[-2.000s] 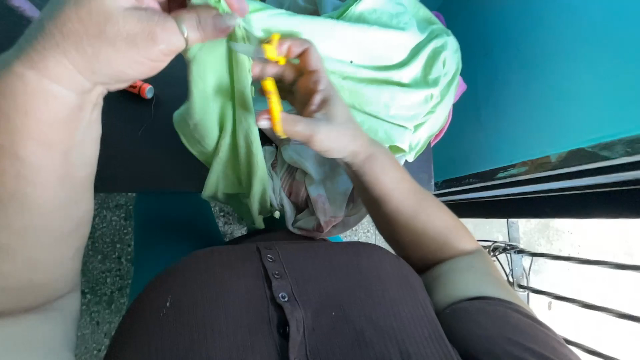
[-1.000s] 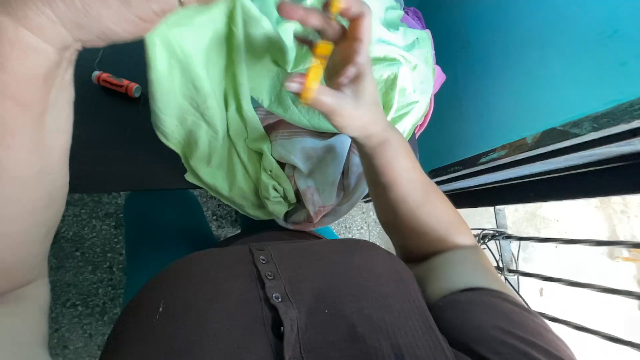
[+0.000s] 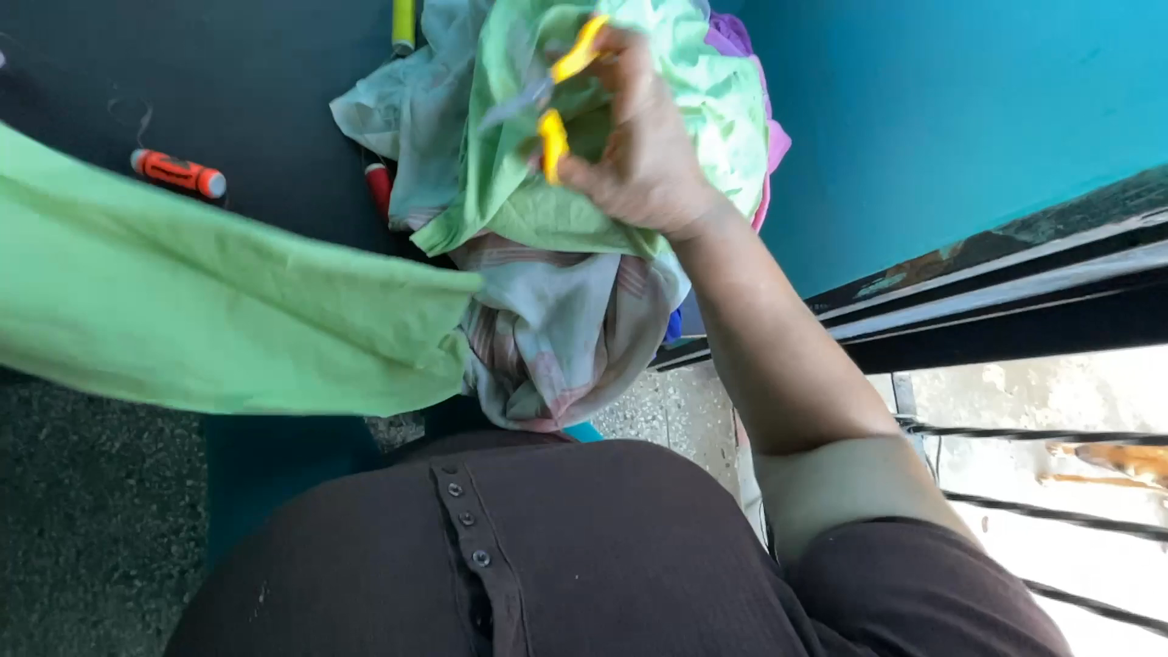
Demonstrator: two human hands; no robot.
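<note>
My right hand point(image 3: 639, 137) holds a pair of scissors point(image 3: 547, 96) by its yellow handles, with the blades apart and pointing left, over a heap of light green cloth point(image 3: 547, 219). A strip of light green fabric point(image 3: 237, 310) stretches from the left edge of the view to near the heap. My left hand is out of view. Under the green cloth lies a pale, pink-striped cloth point(image 3: 547, 319), which hangs toward my lap.
An orange thread spool point(image 3: 178, 173) lies on the dark table point(image 3: 255, 82), with a red spool point(image 3: 379, 187) and a yellow-green spool point(image 3: 403, 27) beside the cloth. Purple cloth point(image 3: 728, 35) shows at the heap's far right. A teal surface point(image 3: 912, 137) stands on the right, above metal bars.
My left hand has gone out of view to the left. A green piece now stretches out on the left, apart from the heap. The scissors' blades now show spread.
</note>
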